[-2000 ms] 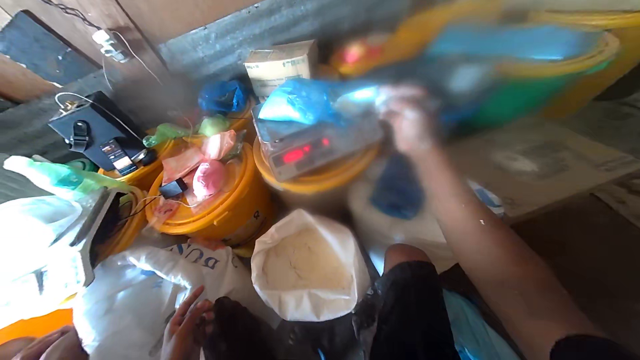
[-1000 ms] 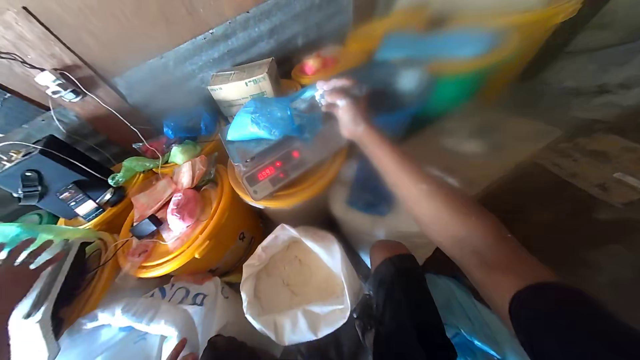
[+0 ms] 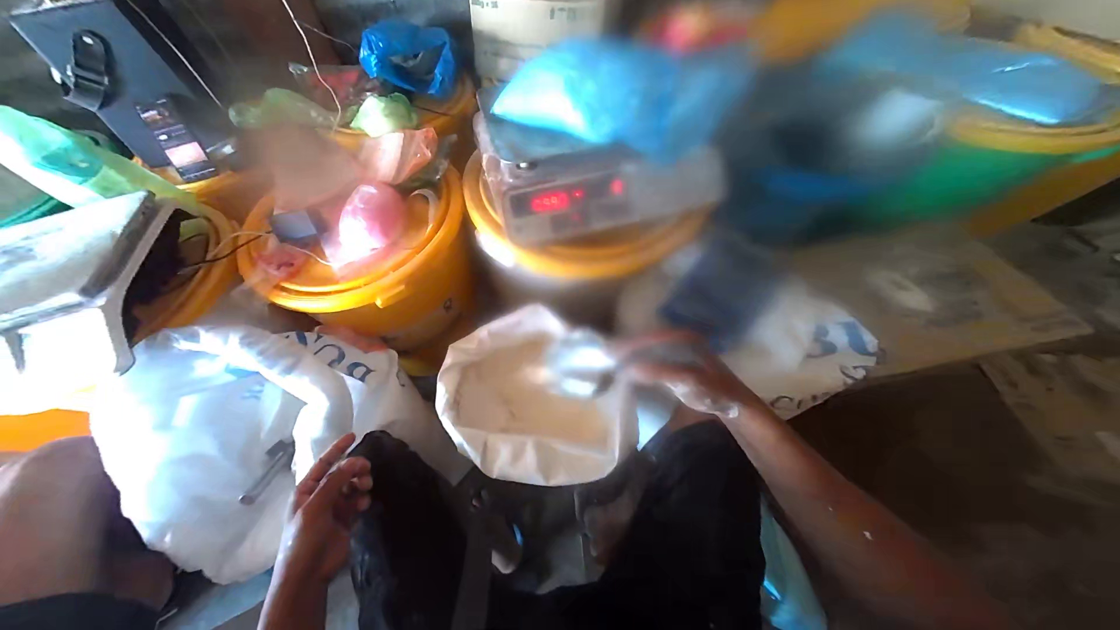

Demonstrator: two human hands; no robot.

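Note:
My right hand (image 3: 678, 367) holds a small shiny round scoop or cup (image 3: 582, 363), blurred, over the right side of an opened white sack (image 3: 542, 468) of pale powder (image 3: 516, 394). The sack stands between my knees. My left hand (image 3: 332, 490) is beside my left knee, fingers apart and slightly curled, with nothing seen in it. Beyond the sack, a digital scale (image 3: 569, 206) with a lit red display sits on a yellow-rimmed bucket (image 3: 560, 262). A blue plastic bag (image 3: 577, 92) lies on its pan.
A yellow bucket (image 3: 385, 302) with pink bags stands left of the scale. Nearer are a white sack (image 3: 201, 437) holding a metal-looking tool (image 3: 267, 472) on it and a pale container (image 3: 70, 280). A person's bare limb (image 3: 61, 516) is at the far left. Blurred bags and tubs fill the upper right.
My right hand has moved from the blue bag at the scale down to the opened sack, where a shiny scoop or cup now shows in it. The view has shifted.

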